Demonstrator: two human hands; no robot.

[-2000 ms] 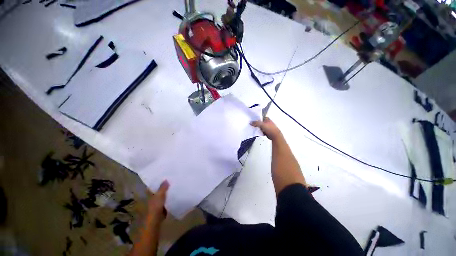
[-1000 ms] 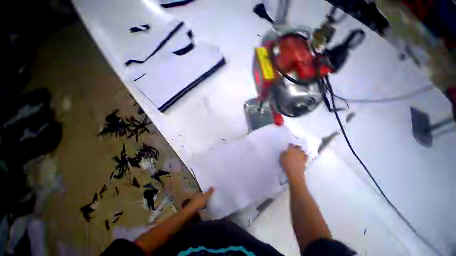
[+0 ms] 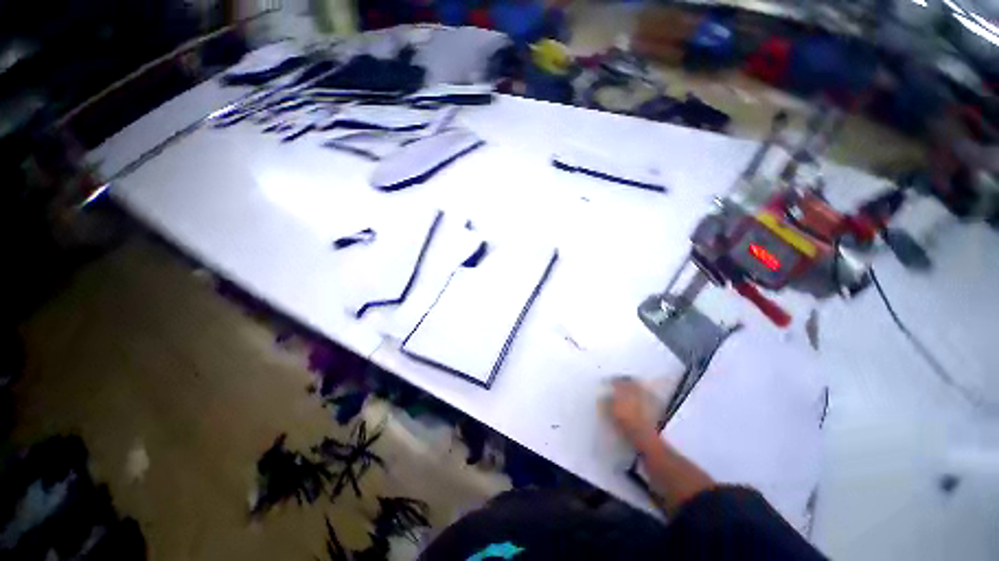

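Note:
My right hand [image 3: 633, 411] is low over the white table [image 3: 526, 438], at the left edge of a white-topped cut piece [image 3: 750, 411] with dark cloth along its edge. The hand is blurred and I cannot tell whether its fingers grip anything. My left hand is not in view. A straight-knife cutting machine [image 3: 772, 252] with a red lit display stands just beyond the piece, its grey base plate [image 3: 681, 329] near the piece's far end. A cut panel stack [image 3: 482, 318] with dark edges lies left of my hand.
A thin angled strip [image 3: 411, 274] and small dark parts [image 3: 354, 238] lie beside the panel. Further off are a rounded panel [image 3: 422, 162], a narrow strip [image 3: 608, 175] and dark piled pieces [image 3: 362, 75]. A cable [image 3: 915, 340] runs right. Dark scraps [image 3: 290, 471] litter the floor.
The view has swung left and up along the table. My left hand has left the picture. My right hand has moved from on top of the white sheet to its left edge.

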